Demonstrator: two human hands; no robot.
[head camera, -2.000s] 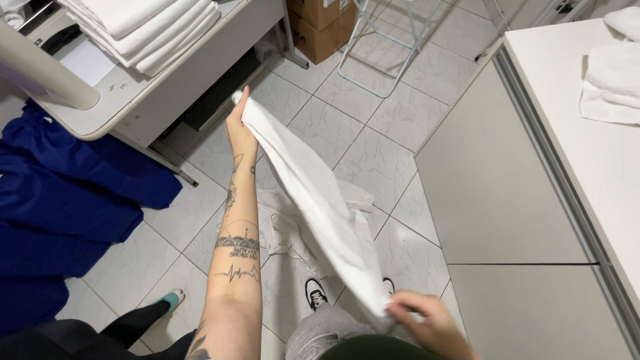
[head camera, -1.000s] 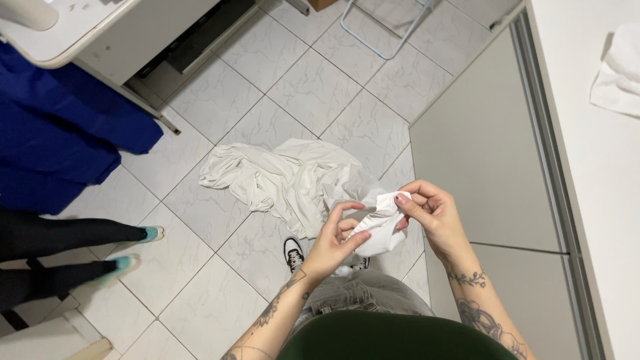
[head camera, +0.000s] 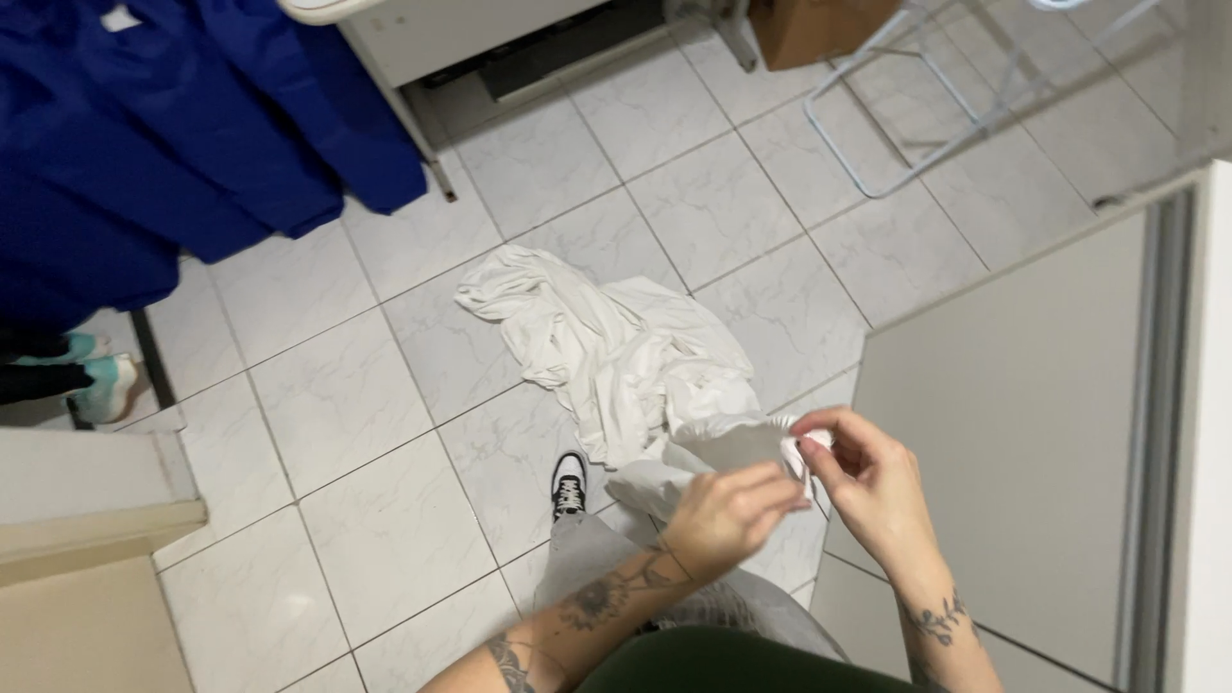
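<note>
A crumpled white fabric sheet (head camera: 626, 356) lies on the tiled floor, and a gathered, elastic-looking edge rises from it to my hands. My right hand (head camera: 857, 462) pinches a bunched part of that edge between thumb and fingers. Close beside it on the left, my left hand (head camera: 736, 515) is at the same edge with its fingers bent; it is slightly blurred, and its hold on the fabric cannot be made out. The lower part of the cloth hangs in front of my legs, near my black and white sneaker (head camera: 570, 484).
Blue fabric (head camera: 192, 125) hangs at the upper left beside a white table (head camera: 433, 43). Another person's teal and white shoes (head camera: 104, 385) show at the left edge. A cardboard box (head camera: 818, 29) and a metal rack frame (head camera: 905, 125) stand behind; a pale cabinet (head camera: 1011, 414) is at the right.
Two seconds ago a long white cloth was stretched between my hands; now they are close together at a gathered edge. The other person's legs have moved left. The view has shifted.
</note>
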